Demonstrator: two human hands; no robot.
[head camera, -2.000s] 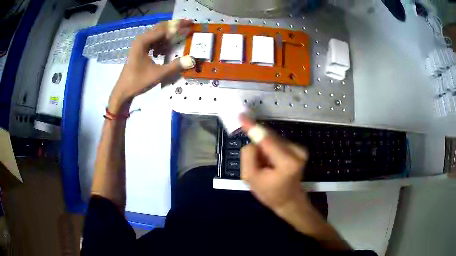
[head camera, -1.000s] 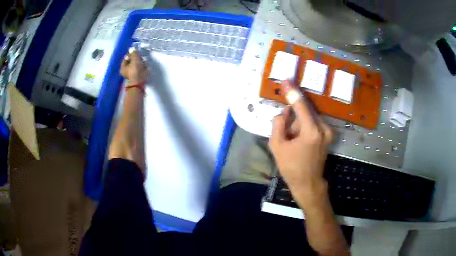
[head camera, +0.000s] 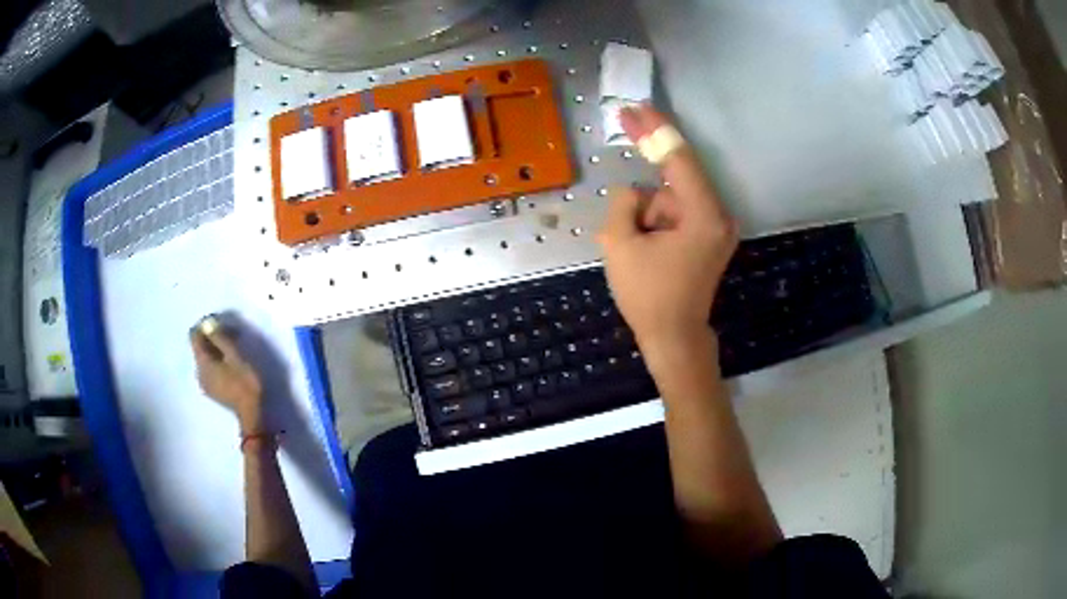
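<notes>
An orange fixture (head camera: 415, 190) lies on the perforated metal plate (head camera: 468, 248). Its three pockets hold white housings: left (head camera: 307, 164), middle (head camera: 372, 146) and right (head camera: 442, 131). Two more white housings (head camera: 626, 73) stand together on the plate, right of the fixture. My right hand (head camera: 673, 252) is beside them with its index fingertip on the lower one. Its thumb is apart and the other fingers are curled. My left hand (head camera: 225, 369) is small and curled low over the blue-rimmed tray (head camera: 100, 351); whether it holds anything is unclear.
Rows of grey-white housings (head camera: 164, 193) fill the tray's far end. A black keyboard (head camera: 527, 345) lies on the shelf in front of the plate. Stacked white housings (head camera: 936, 64) stand at the far right beside a brown box (head camera: 1035, 176). A round clear piece (head camera: 351, 29) is above the fixture.
The view has swung right. My right hand has moved from the fixture's left pocket to the two loose housings. My left hand has come back from the tray's rows towards me.
</notes>
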